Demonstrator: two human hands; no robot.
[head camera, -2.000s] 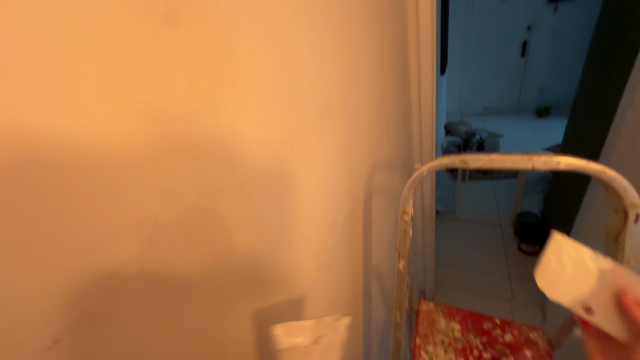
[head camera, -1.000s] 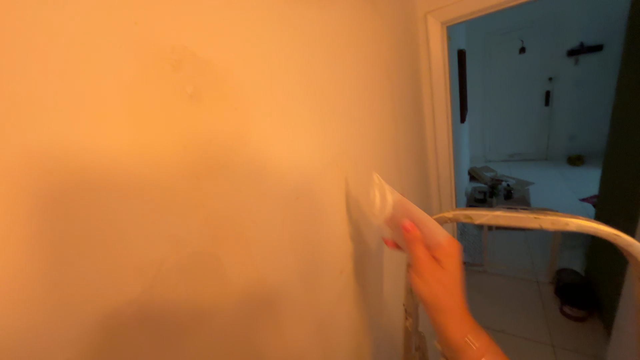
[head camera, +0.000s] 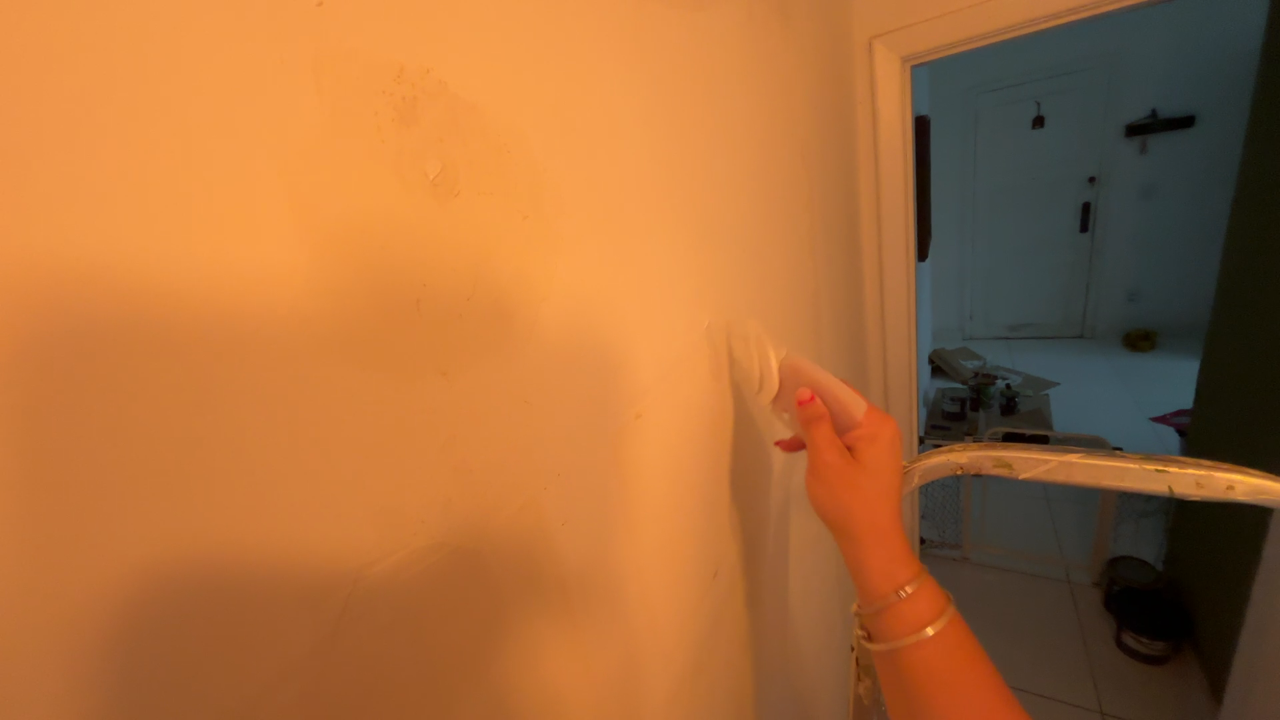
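My right hand (head camera: 845, 455), with two bracelets at the wrist, grips a pale flat spreader (head camera: 815, 385) right of the middle of the view. Whitish filler (head camera: 762, 365) lies on the spreader's far end, which is at the wall (head camera: 560, 350), near its right side. Whether the edge presses on the wall is hard to tell from the blur. A small raised or chipped spot (head camera: 434, 172) shows higher up on the wall, with faint marks around it. My left hand is out of view.
A paint-spattered metal ladder rail (head camera: 1090, 470) curves across the lower right, close to my forearm. Behind it a white door frame (head camera: 890, 240) opens onto a dim room with a cluttered low table (head camera: 1035, 412), a closed door (head camera: 1035, 220) and dark round objects (head camera: 1145, 625) on the tiled floor.
From the lower right, my right hand has moved left to the wall with the spreader. The view has shifted, and the red ladder step and the pale object at the bottom have left it.
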